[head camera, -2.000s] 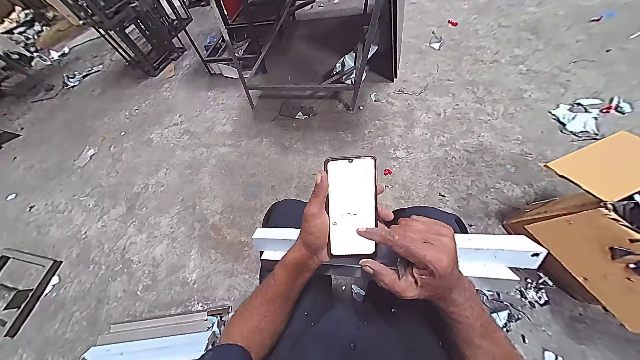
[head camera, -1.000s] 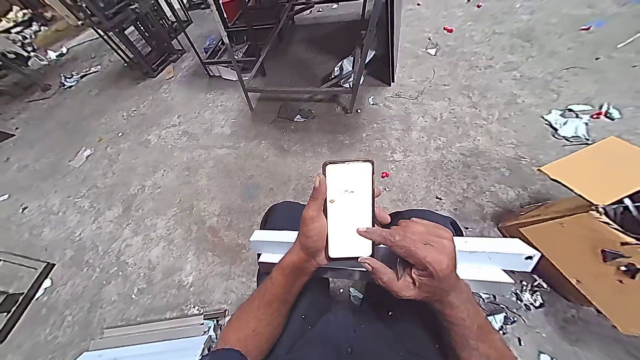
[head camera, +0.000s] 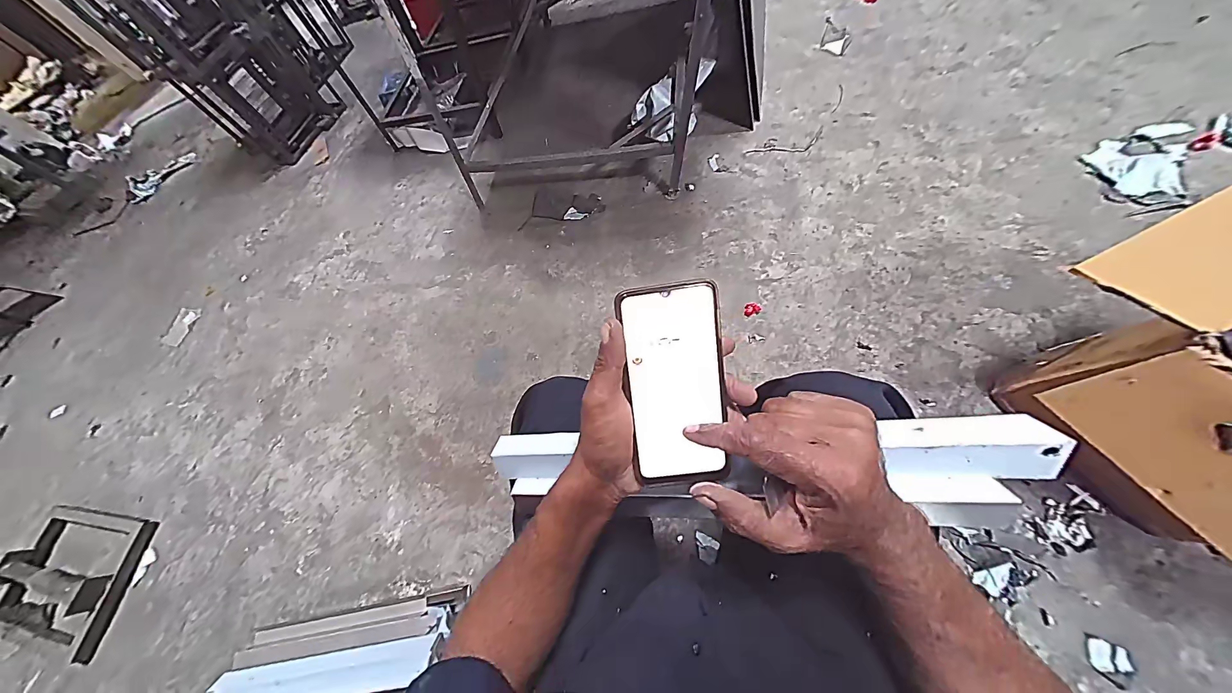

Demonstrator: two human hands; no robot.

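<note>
A smartphone (head camera: 674, 385) in a dark case, its screen lit mostly white, stands upright in my left hand (head camera: 608, 423), thumb along one edge and fingertips showing at the other. My right hand (head camera: 808, 462) holds nothing; its index fingertip is at the lower right part of the screen, and its thumb is apart below the phone. White metal profiles (head camera: 972, 448) lie across my thighs, beneath both hands; their middle is hidden by the hands and phone.
Dark metal frames (head camera: 577, 159) stand ahead on the concrete floor. An open cardboard box (head camera: 1145, 423) is at the right, with scraps (head camera: 1141, 164) beyond it. More profiles (head camera: 337, 645) lie at lower left, and a small metal frame (head camera: 106, 577) is at far left.
The marks on the phone's screen have changed from two seconds ago, with a small round mark now in its upper part. Both hands have stayed about where they were.
</note>
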